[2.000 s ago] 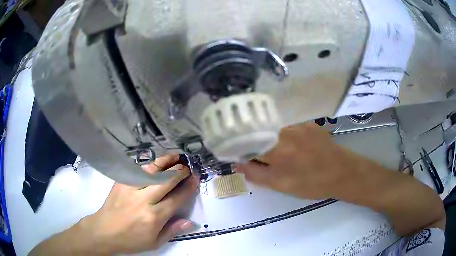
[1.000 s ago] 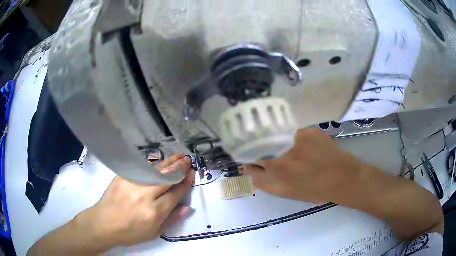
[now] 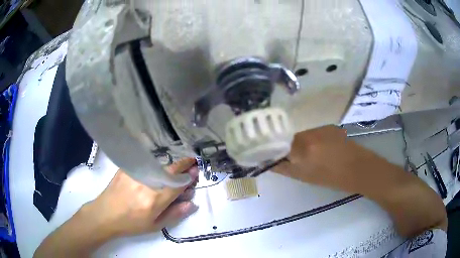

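Note:
The off-white sewing machine head (image 3: pixel 176 45) fills the upper middle, with its ribbed cream tension dial (image 3: pixel 260 136) in front. My left hand (image 3: pixel 136 199) is left of the presser foot (image 3: pixel 206 169), thumb and fingers close together at it; whether they pinch anything is hidden. My right hand (image 3: pixel 323 153) reaches in from the right, its fingertips partly behind the dial. It holds a slim dark pointed tool, seemingly tweezers (image 3: pixel 262 169), directed left toward the presser foot. A cream ribbed block (image 3: pixel 242 188) lies on the white bed below. No cloth shows under the foot.
A dark padded bar (image 3: pixel 63 133) and dark fabric (image 3: pixel 45 199) are at the left, beside a blue-rimmed basket (image 3: pixel 7 166). Snips (image 3: pixel 435 174) lie at the far right. A white ribbed band (image 3: pixel 386 65) wraps the machine arm. A printed scale (image 3: pixel 368 245) runs along the front.
The view has shifted slightly. The dark tool at my right hand shows more clearly below the dial. My left hand stays beside the presser foot, its fingertips drawn slightly closer together.

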